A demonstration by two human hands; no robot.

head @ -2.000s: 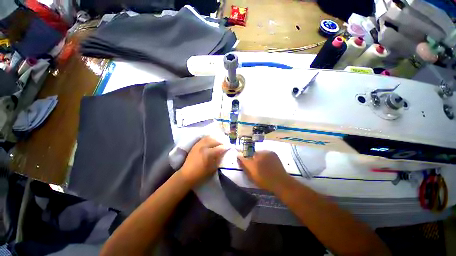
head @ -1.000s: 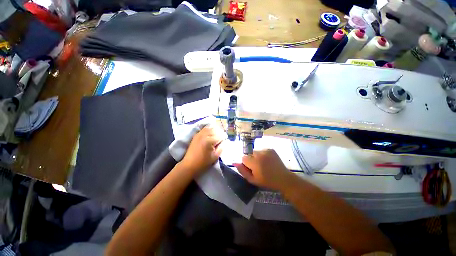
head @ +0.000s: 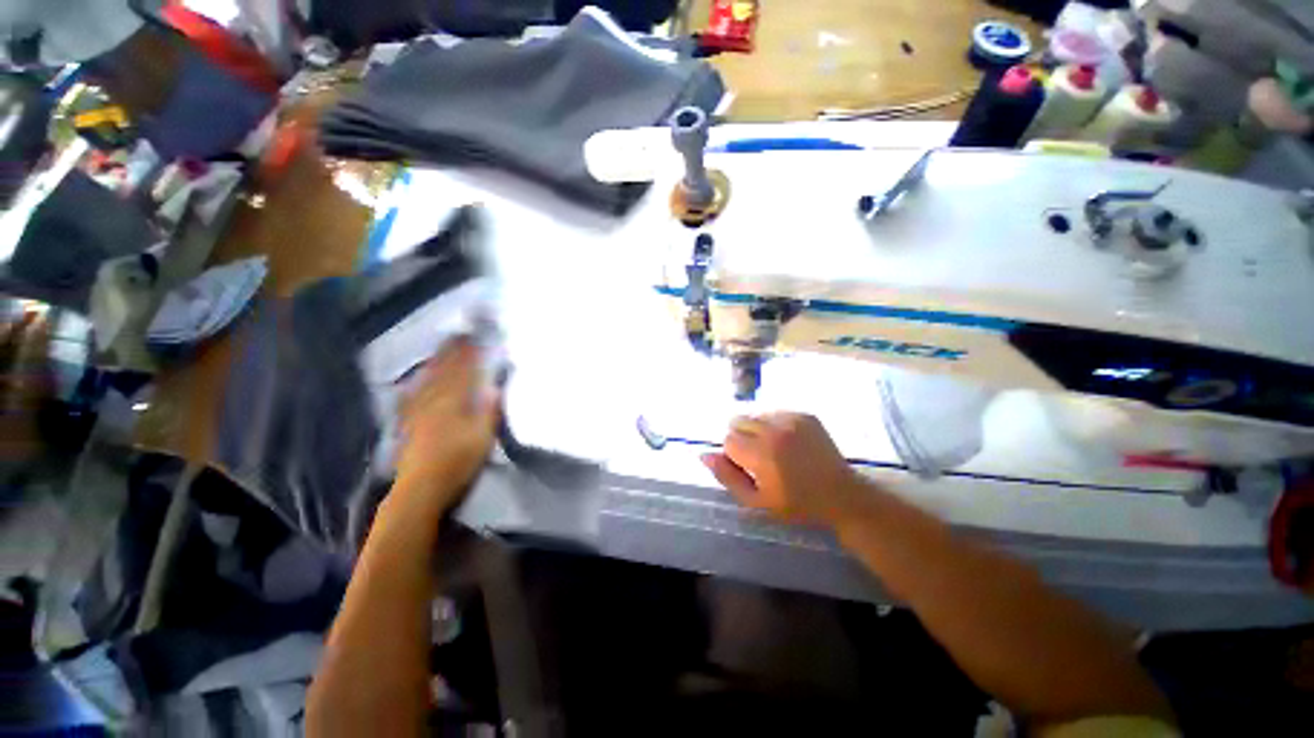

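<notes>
The dark grey garment panel with pale parts lies at the left of the machine table, bunched and blurred, clear of the needle. My left hand is on its pale part, blurred by motion; the fingertips do not show clearly, but the cloth is bunched at the hand. My right hand rests on the white machine bed just in front of the presser foot, fingers curled, with no cloth seen in it. The white sewing machine with "JACK" lettering stands behind my right hand.
A stack of dark grey panels lies behind and left of the machine head. Thread cones stand at the back right. A pale piece lies under the machine arm. Red loops are at the right edge. Cloth heaps lie at the lower left.
My left hand and the panel have moved left, away from the needle. My right hand has stayed near the presser foot. The view has shifted somewhat.
</notes>
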